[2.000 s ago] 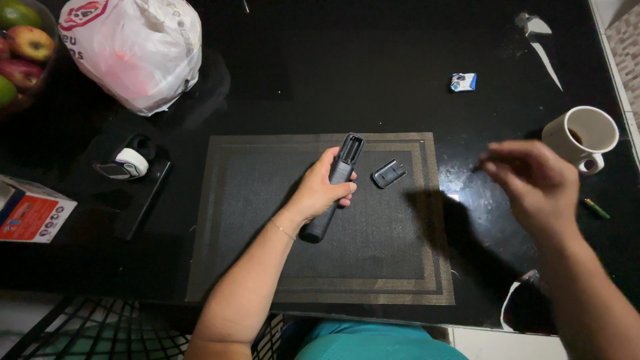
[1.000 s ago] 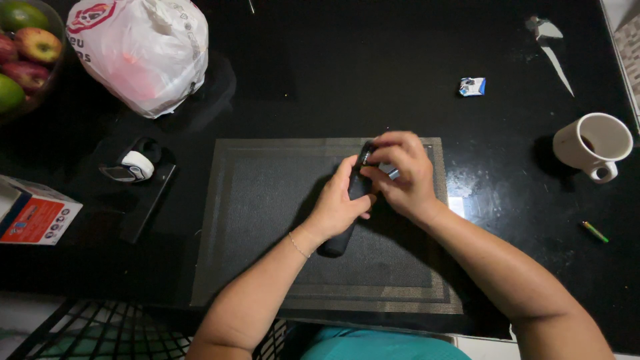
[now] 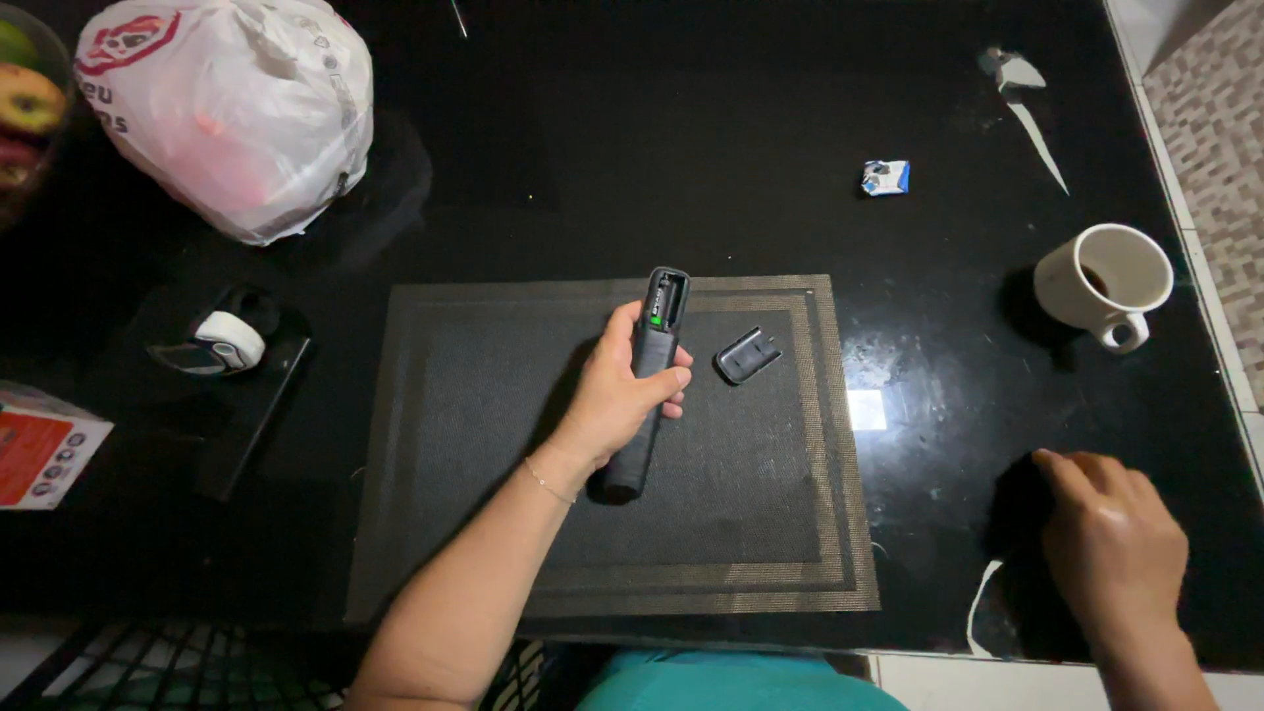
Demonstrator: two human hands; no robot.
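A black remote control (image 3: 644,425) lies at a slant over the woven placemat (image 3: 474,444), my left hand (image 3: 627,385) closed around its middle. Its far end shows an uncovered battery compartment with a green-ended battery (image 3: 657,314) inside. Right of it, the detached battery cover (image 3: 748,356) rests on the placemat. My right hand (image 3: 1116,523) is at the lower right, low over the black table, fingers bent downward. Whatever is beneath its fingers is hidden.
A white mug (image 3: 1106,281) with dark liquid stands at the right. Beyond are a small blue-white wrapper (image 3: 886,178) and a plastic bag (image 3: 237,118). At left are a watch (image 3: 229,341), a box (image 3: 49,444) and a fruit bowl (image 3: 64,128).
My right hand has moved from the remote's compartment to the lower right. A battery with a green end now shows in the compartment. The small green battery seen on the table beforehand is out of sight.
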